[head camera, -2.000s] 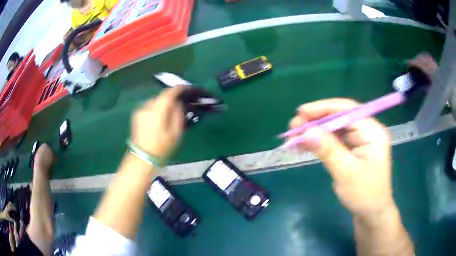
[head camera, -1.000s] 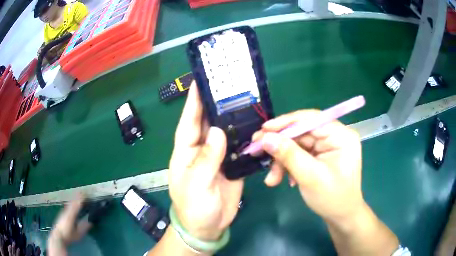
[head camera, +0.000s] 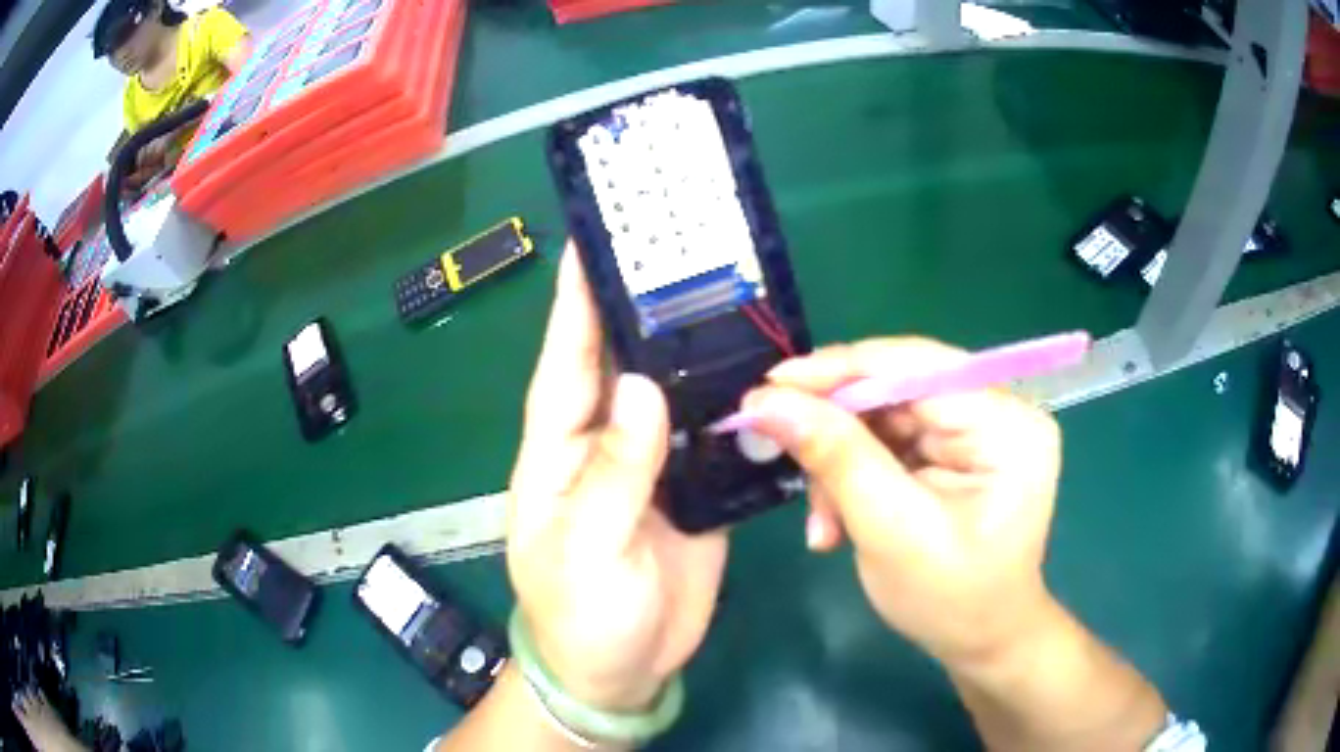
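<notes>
My left hand (head camera: 610, 500) holds an open black phone housing (head camera: 691, 360) upright in front of me, thumb on its near left edge. A white dotted panel (head camera: 664, 191) fills its upper half, with a blue strip (head camera: 697, 301) along the lower edge and thin red wires (head camera: 769, 326) at its right. My right hand (head camera: 933, 492) grips pink tweezers (head camera: 963, 375), their tip inside the dark lower end. A round silver part (head camera: 757, 445) shows partly beside my right fingertips.
A yellow-framed phone (head camera: 467, 269) and a black housing (head camera: 319, 379) lie on the green belt (head camera: 941, 191). Two more (head camera: 431, 624) lie near the pale rail (head camera: 368, 541). A grey post (head camera: 1227, 191) stands right. Red-orange trays (head camera: 331, 110) and a person in yellow (head camera: 184, 66) are upper left.
The tweezer tip has moved up slightly inside the held housing, and the round silver part now shows. Belt phones have shifted left. The other worker's hand has left a black phone near the rail.
</notes>
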